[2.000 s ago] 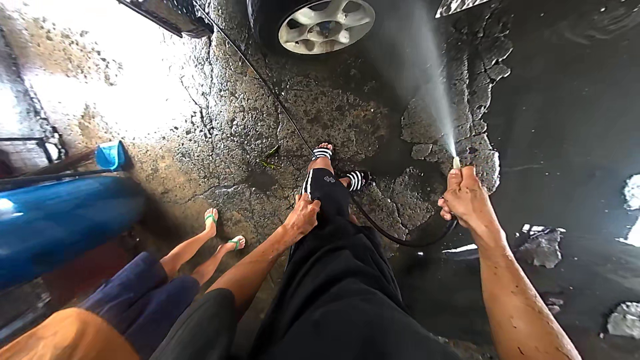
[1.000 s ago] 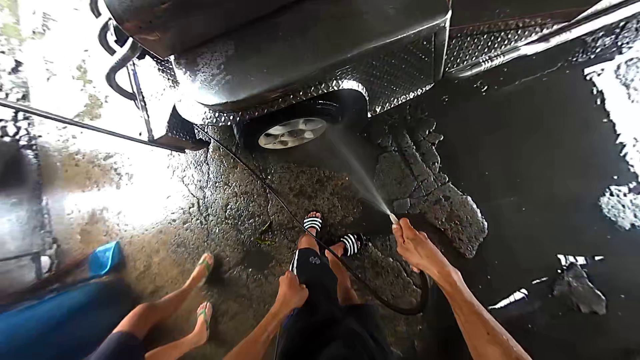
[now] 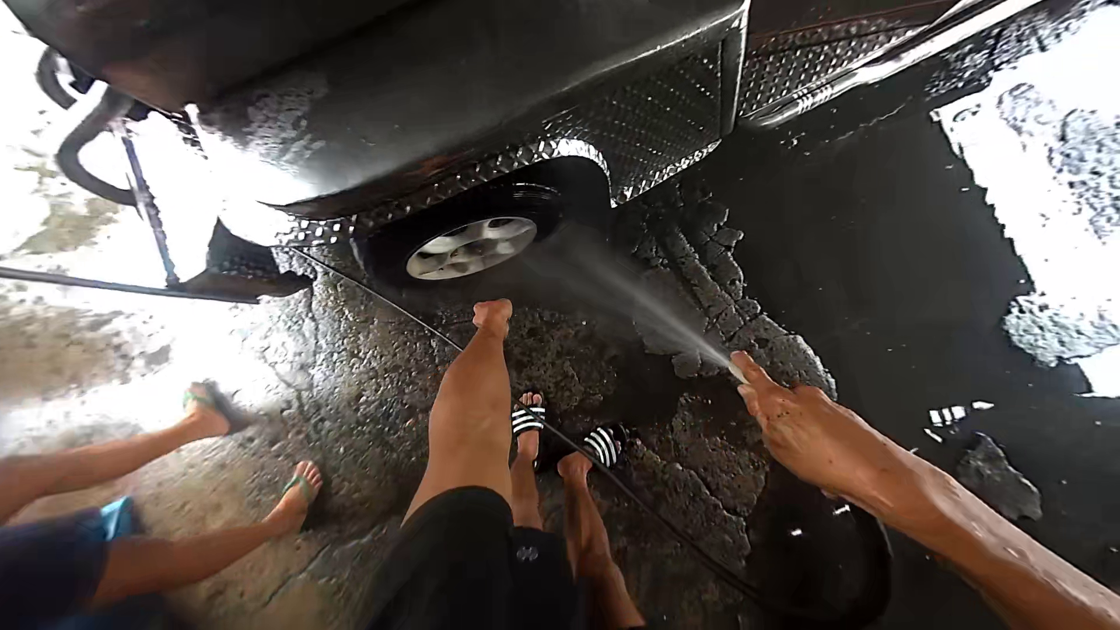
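My right hand (image 3: 787, 420) is closed around a pale spray nozzle (image 3: 737, 371), and a white fan of water runs from its tip up and left to the wheel (image 3: 472, 248) of a vehicle. My left arm reaches forward from a black sleeve. At its end, my left hand (image 3: 493, 315) looks curled into a fist just below the wheel, with nothing seen in it. A thin black hose (image 3: 647, 512) crosses from the vehicle's underside past my left forearm and my striped sandals (image 3: 604, 446), then loops below my right arm.
The vehicle's dark body (image 3: 455, 96), with diamond-plate trim, spans the top. At left are another person's legs in green-strapped flip-flops (image 3: 302, 486), and a blue container (image 3: 115, 518). The cracked concrete (image 3: 367, 385) is wet. Dark water (image 3: 857, 262) and a loose stone (image 3: 1000, 477) lie at right.
My left hand has moved from my shorts out toward the wheel. My right hand still sprays. The view has tilted up, so more of the vehicle shows.
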